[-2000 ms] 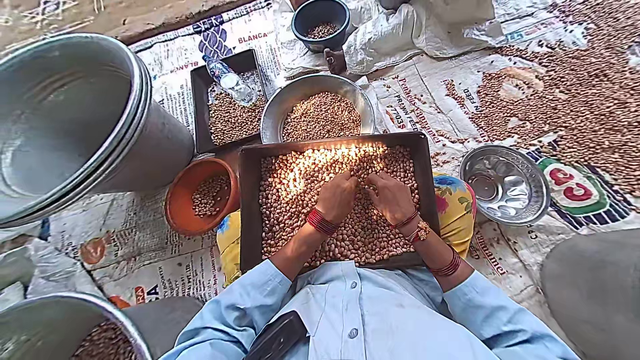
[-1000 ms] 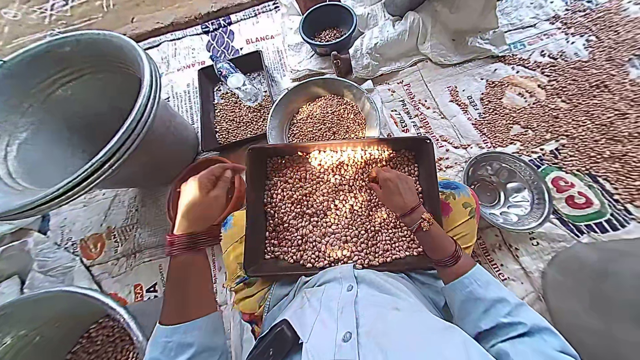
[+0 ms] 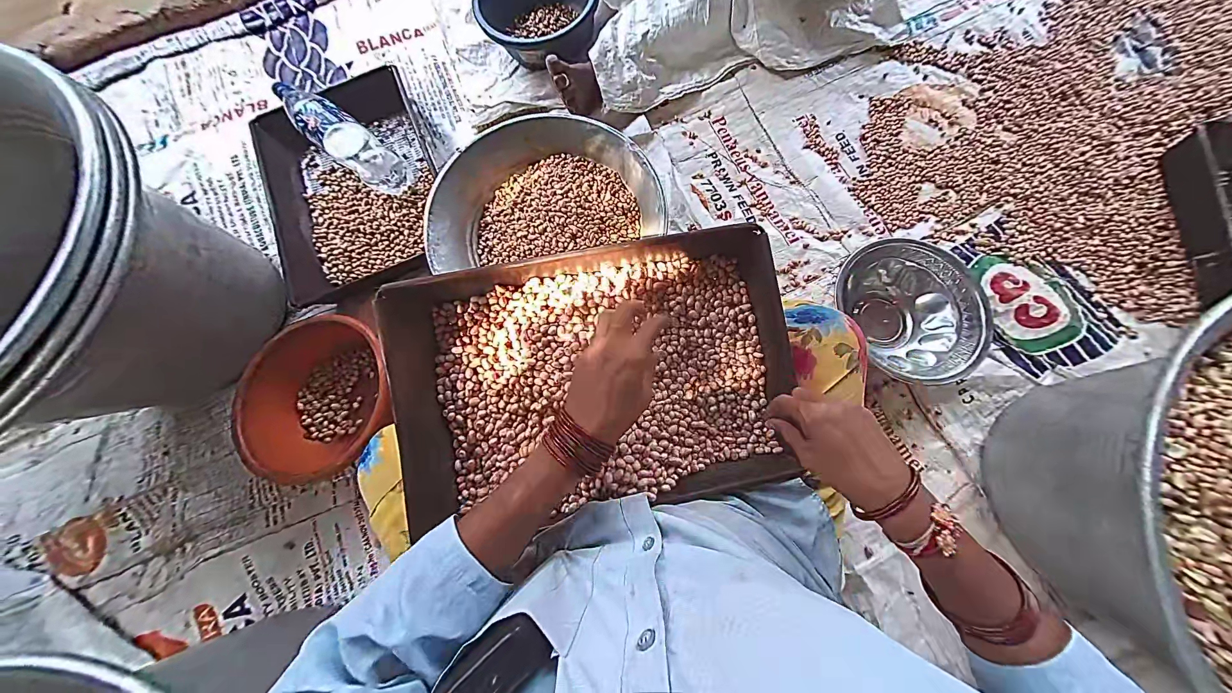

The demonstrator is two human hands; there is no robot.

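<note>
A dark rectangular tray (image 3: 409,414) full of small brown nuts or seeds (image 3: 520,385) lies across the lap. Over the middle of the nuts is my left hand (image 3: 611,375), its fingers pointing forward and slightly apart, the fingertips at the nuts' surface. My right hand (image 3: 833,443) is at the tray's lower right corner, with thumb and curled fingers on the rim; its palm is hidden. Left of the tray, an orange bowl (image 3: 260,414) holds a small pile of nuts. A wide metal basin (image 3: 452,202) with nuts stands just beyond the tray.
Stacked metal tubs (image 3: 192,298) stand at left. A second dark tray (image 3: 279,212) holds nuts and a plastic bottle (image 3: 351,144). At right are a shiny metal bowl (image 3: 914,308), a large metal tub (image 3: 1068,462) and nuts spread on printed sacks (image 3: 1059,125). A dark bucket (image 3: 539,48) stands ahead.
My left hand has moved from the orange bowl to over the nuts in the tray. My right hand has gone from among the nuts to the tray's right rim. The view has turned.
</note>
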